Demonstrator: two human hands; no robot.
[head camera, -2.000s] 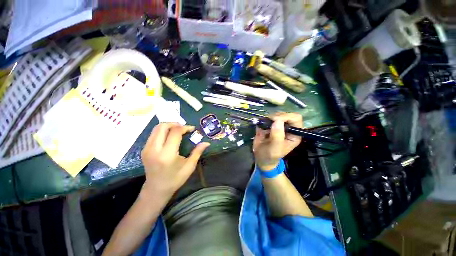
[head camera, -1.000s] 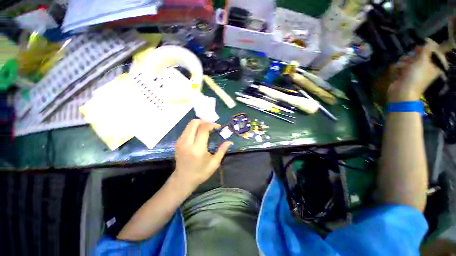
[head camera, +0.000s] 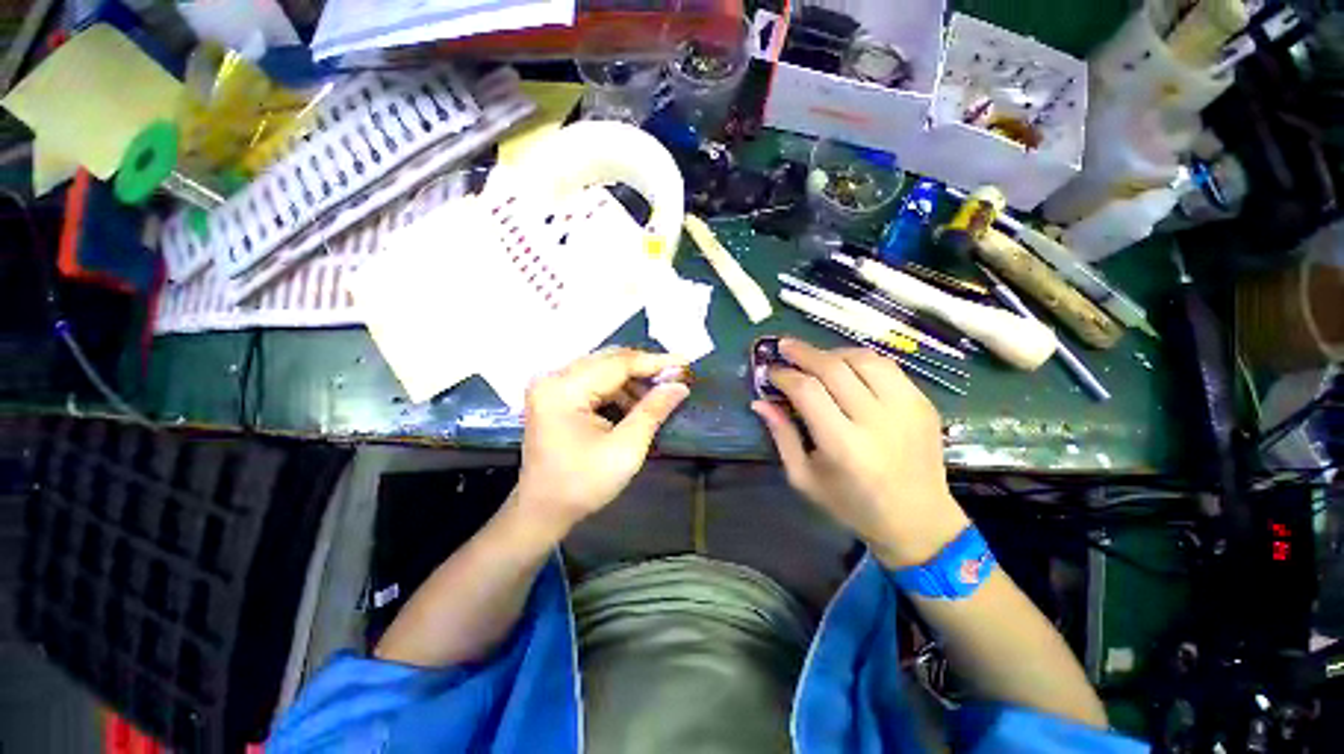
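Observation:
My left hand (head camera: 590, 435) is at the bench's near edge, with a small pale piece (head camera: 668, 376) pinched between thumb and fingertips. My right hand (head camera: 862, 435) is just to its right. Its fingers are on the small dark watch module (head camera: 765, 364), whose left side shows; the fingers hide the rest. I cannot tell whether the module is lifted or rests on the bench. The two hands are apart. The black handpiece is not in my right hand.
White and cream sheets (head camera: 442, 302) and a tape roll (head camera: 663, 170) lie left. A cream stick (head camera: 728, 270) lies behind the hands. White-handled tools (head camera: 958, 312) and a mottled tan handle (head camera: 1054, 287) lie right. Clear cups (head camera: 855, 189) and white boxes (head camera: 852, 103) stand behind. A red-digit station (head camera: 1279, 542) is far right.
My right hand has put down the black handpiece, gone far right, and come back to the module. My left hand still pinches the pale piece. The view has shifted.

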